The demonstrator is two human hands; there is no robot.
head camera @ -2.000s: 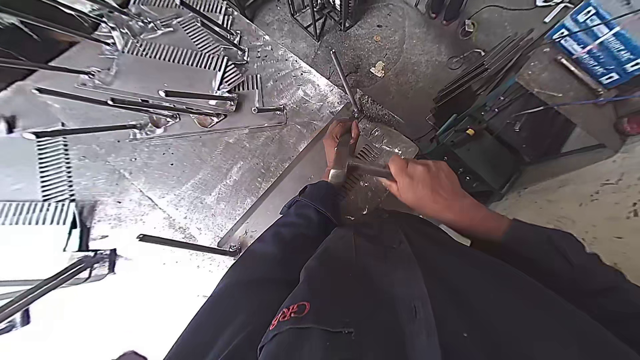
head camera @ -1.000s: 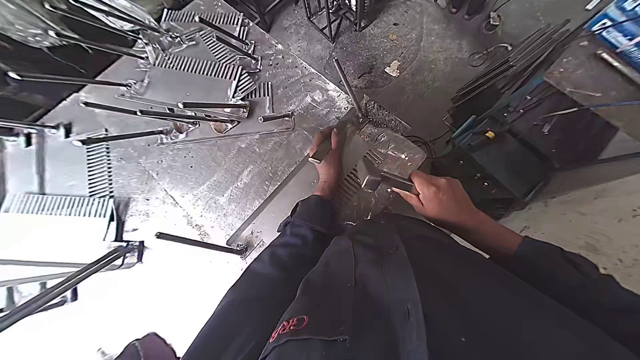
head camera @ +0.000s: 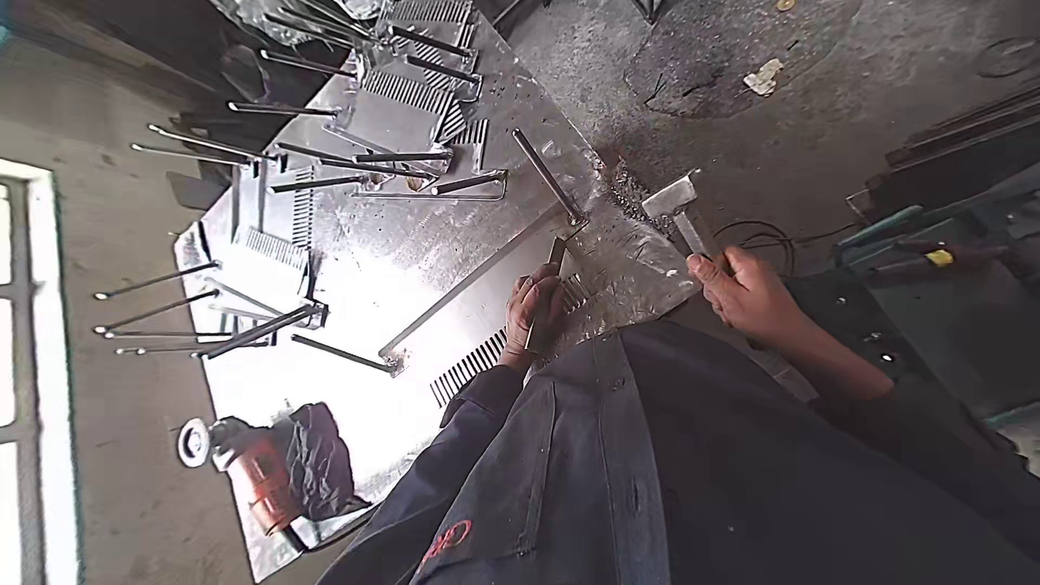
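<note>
My left hand (head camera: 534, 310) is closed around a flat metal bar (head camera: 558, 250), held near the metal bench (head camera: 455, 244). My right hand (head camera: 743, 294) grips the handle of a hammer (head camera: 671, 197), whose head is raised beyond the bench's right edge. Under and beside my left hand lies a flat metal panel with a row of slots (head camera: 469, 367) along its near side. A metal rod (head camera: 546, 175) stands at the panel's far corner, and another rod (head camera: 343, 355) is at its left corner. The lower end of the bar in my left hand is partly hidden by my fingers.
Several slotted metal panels with rods (head camera: 406, 93) lie across the far and left parts of the bench. An orange angle grinder (head camera: 264, 483) rests beside a dark cloth (head camera: 321, 463) at the near left corner. Metal stock (head camera: 959, 134) and a dark green metal stand (head camera: 934, 309) are at right.
My right hand has lifted the hammer away from my left hand, out to the right. The view has swung left, bringing the grinder into sight.
</note>
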